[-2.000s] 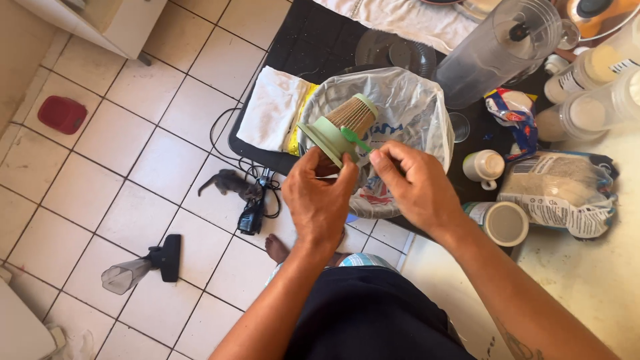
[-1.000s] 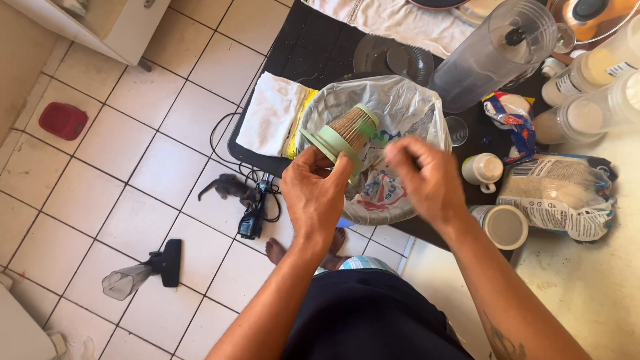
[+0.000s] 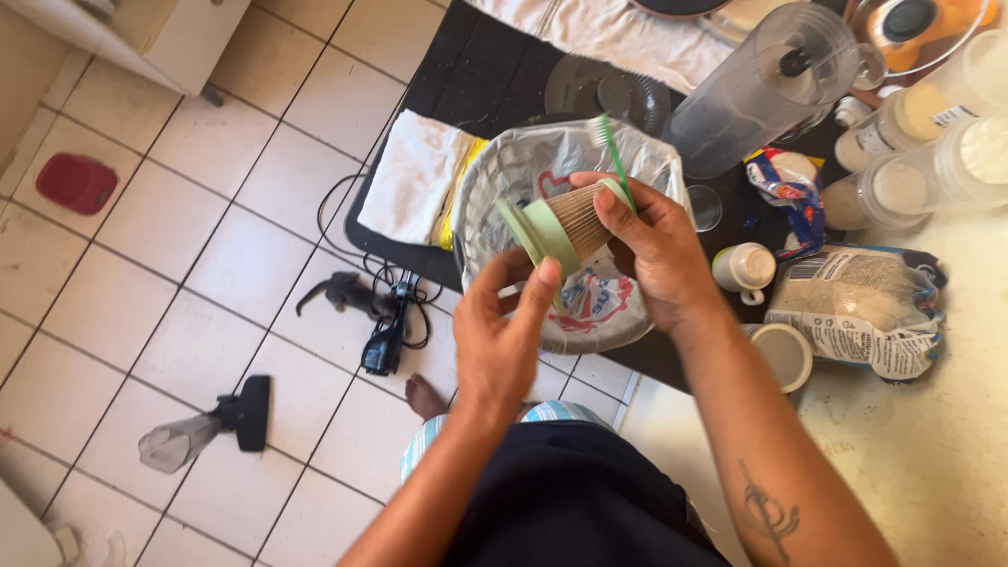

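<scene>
A pleated cone-shaped vacuum filter (image 3: 581, 223) with a pale green plastic rim is held tilted above a lined waste bin (image 3: 504, 181). My left hand (image 3: 504, 323) grips its wide rim between thumb and fingers. The fingers of my right hand (image 3: 650, 236) hold its narrow end, along with a green toothbrush (image 3: 613, 153) whose bristles point up and away from me. Part of the brush handle is hidden by the fingers. The bin's plastic bag bears red and blue print.
Right of the bin stand a clear plastic cylinder (image 3: 756, 90), a white cup (image 3: 743, 266), jars and a filled bag (image 3: 858, 311). A folded white cloth (image 3: 409, 177) lies left. On the tiled floor are a kitten (image 3: 346, 293), a corded black device (image 3: 384, 346) and a vacuum nozzle (image 3: 252, 413).
The filter has turned, its narrow end now toward the right. My right hand, apart from it one second ago, now touches it with the brush upright between its fingers.
</scene>
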